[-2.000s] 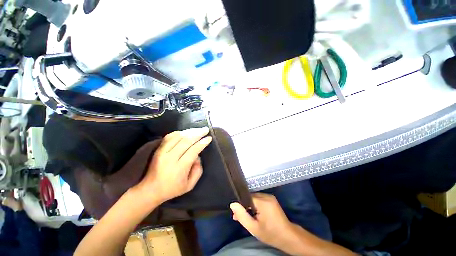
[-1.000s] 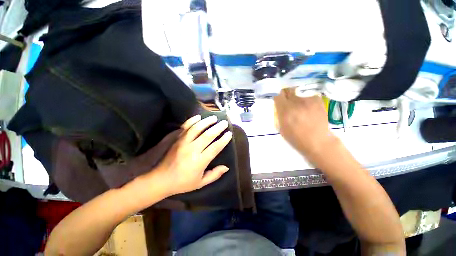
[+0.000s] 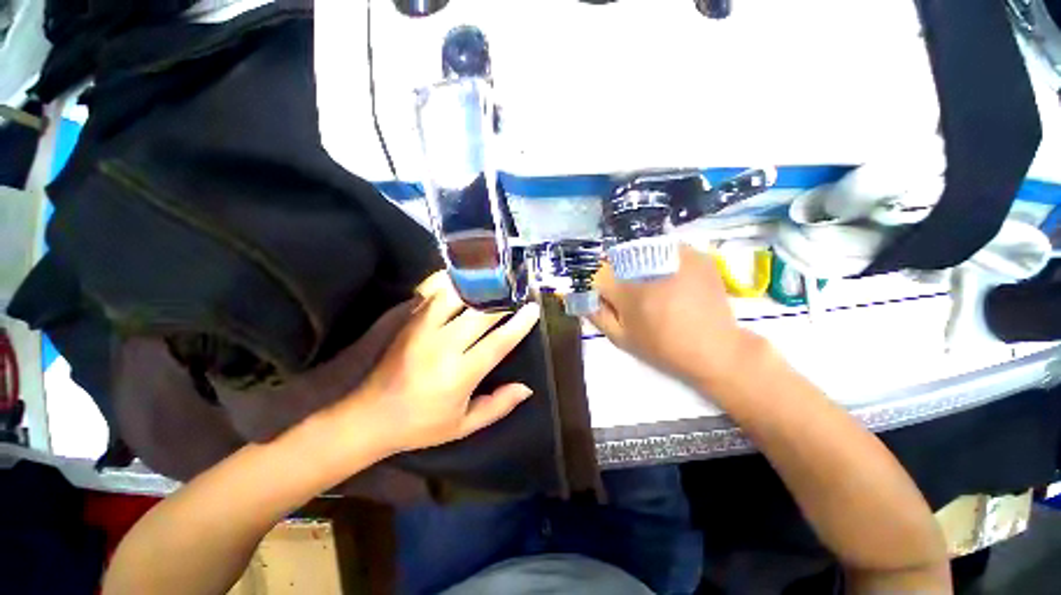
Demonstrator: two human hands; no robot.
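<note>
The dark garment (image 3: 221,221) is bunched left of the needle, with a brownish-maroon side showing. Its flat edge runs from under the machine head down over the table's front edge. My left hand (image 3: 436,378) lies palm down on this cloth, fingers spread, fingertips close to the needle area. My right hand (image 3: 669,314) is just right of the needle area, partly behind the tension dial (image 3: 642,258). Its fingertips are near the small metal parts (image 3: 570,267); whether they hold anything is unclear. The presser foot is hidden. The white machine head (image 3: 652,93) is above both hands.
Scissors with yellow (image 3: 748,270) and green loops lie behind my right hand. A black cloth strip (image 3: 989,128) hangs over the machine head. A measuring tape (image 3: 675,446) runs along the table's front edge. A cardboard box (image 3: 291,558) is below at the left.
My right hand has let go of the garment's lower edge and moved up beside the needle area, lately shifting a little left. My left hand stays on the cloth. The view has turned and shifted.
</note>
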